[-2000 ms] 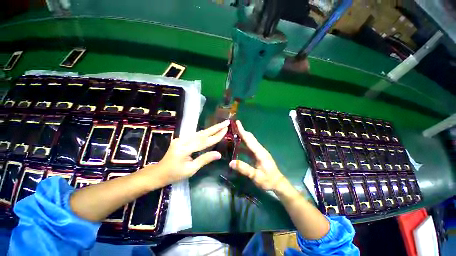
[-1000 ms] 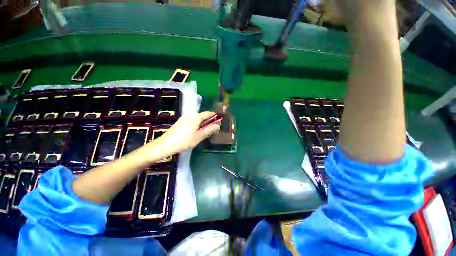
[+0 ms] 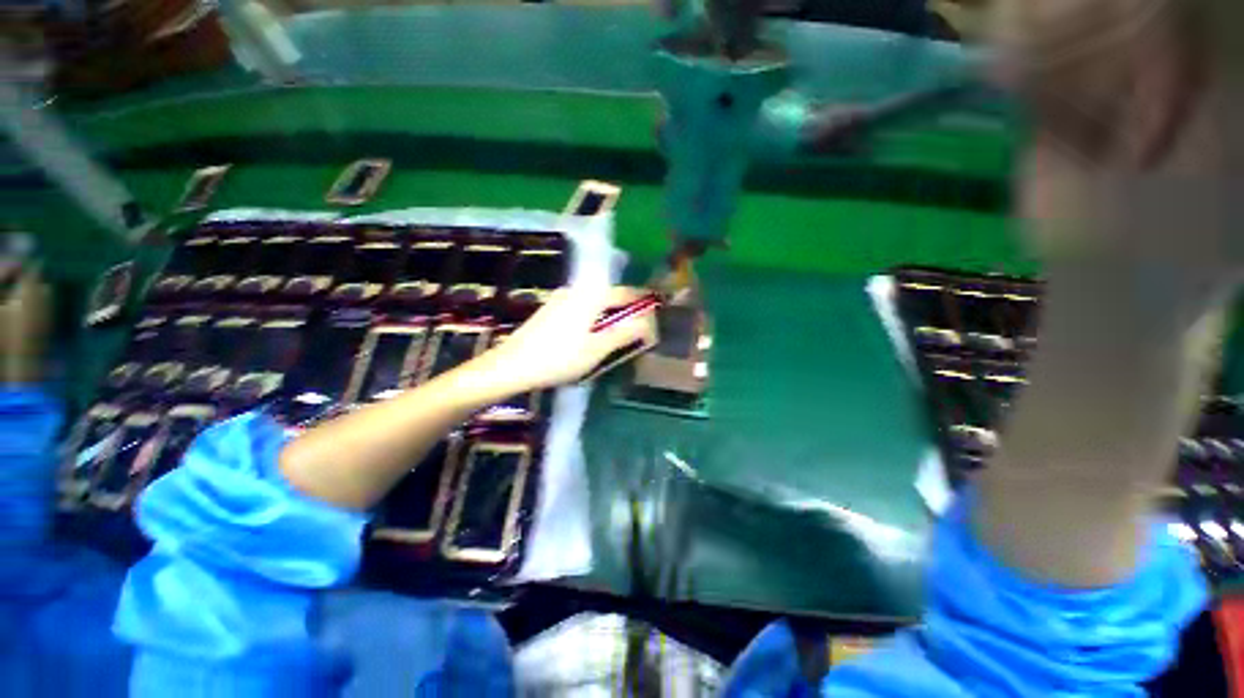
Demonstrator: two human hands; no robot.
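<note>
My left hand (image 3: 580, 334) holds a phone unit (image 3: 625, 315), seen as a red strip, at the left side of the press fixture (image 3: 669, 368). A gold edge shows below its fingers. The brown fixture lies uncovered under the small yellow press tip (image 3: 682, 259) of the green hand press (image 3: 705, 130). The press lever (image 3: 907, 105) points right towards my right hand (image 3: 1112, 82), which is raised large and blurred at the top right. Its fingers and any grip on the lever end cannot be made out.
The left tray (image 3: 314, 321) of phone units lies on a white liner (image 3: 557, 525). The right tray (image 3: 975, 341) is partly behind my right forearm. Loose frames (image 3: 359, 181) lie behind the left tray. Tweezers (image 3: 682, 468) lie before the press. Another person's hand (image 3: 21, 314) shows far left.
My right hand left the phone unit and rose to the upper right. My left hand moved the unit off the fixture to its left side. The lever has swung lower, and the view has shifted.
</note>
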